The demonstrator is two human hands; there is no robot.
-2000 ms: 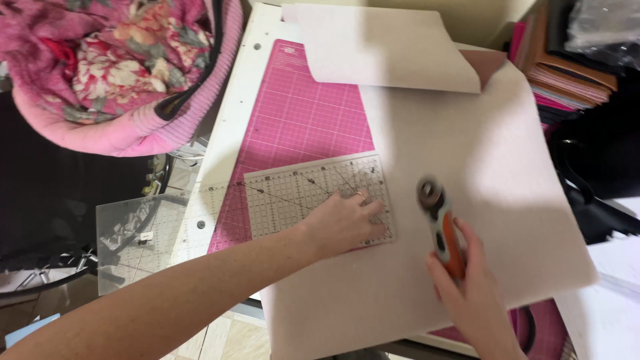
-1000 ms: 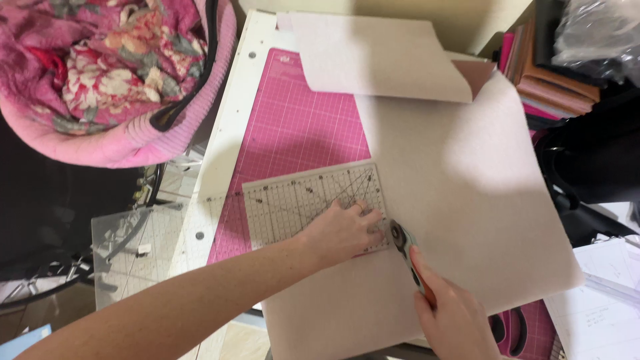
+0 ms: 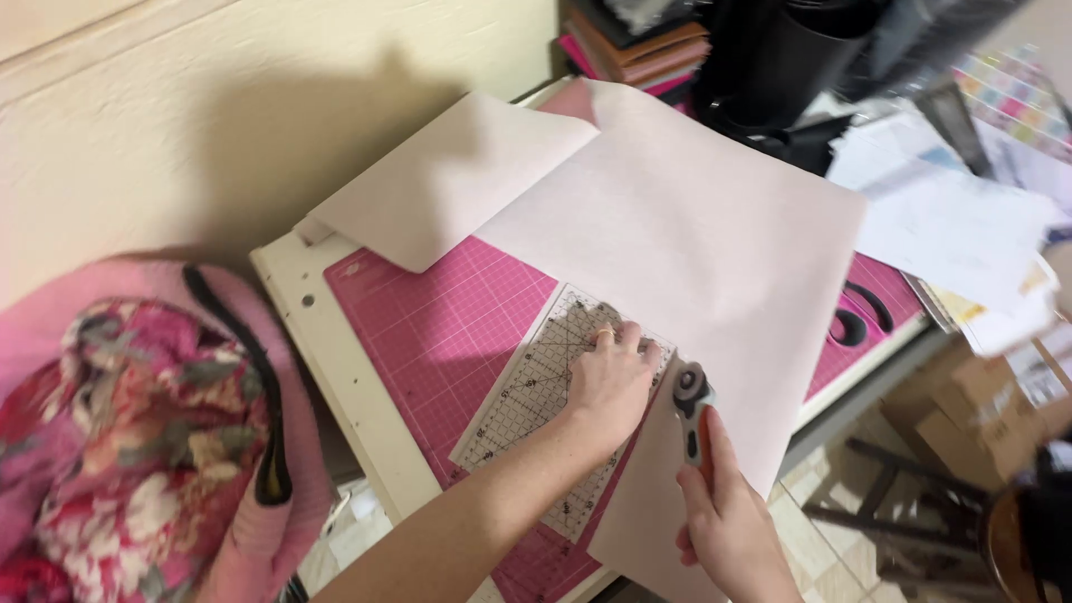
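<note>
My left hand presses with spread fingers on a clear quilting ruler that lies on a pink cutting mat. A ring shows on one finger. In my right hand is a rotary cutter with a grey and orange handle; its round blade is close beside the ruler's right edge. A large pale sheet, paper or the back of a material, covers much of the mat, with a folded-over part at its upper left. A strip of pink mat shows between the ruler and the sheet's near part.
A pink fabric bin with floral cloth stands at the left. Black-handled scissors lie on the mat's right part. Papers, a black cylinder and stacked folded materials are at the upper right. A wall rises behind.
The view has turned strongly. The near part of the sheet, whole beside the ruler earlier, now has a gap along it showing the mat. The cutter has moved to the ruler's far corner.
</note>
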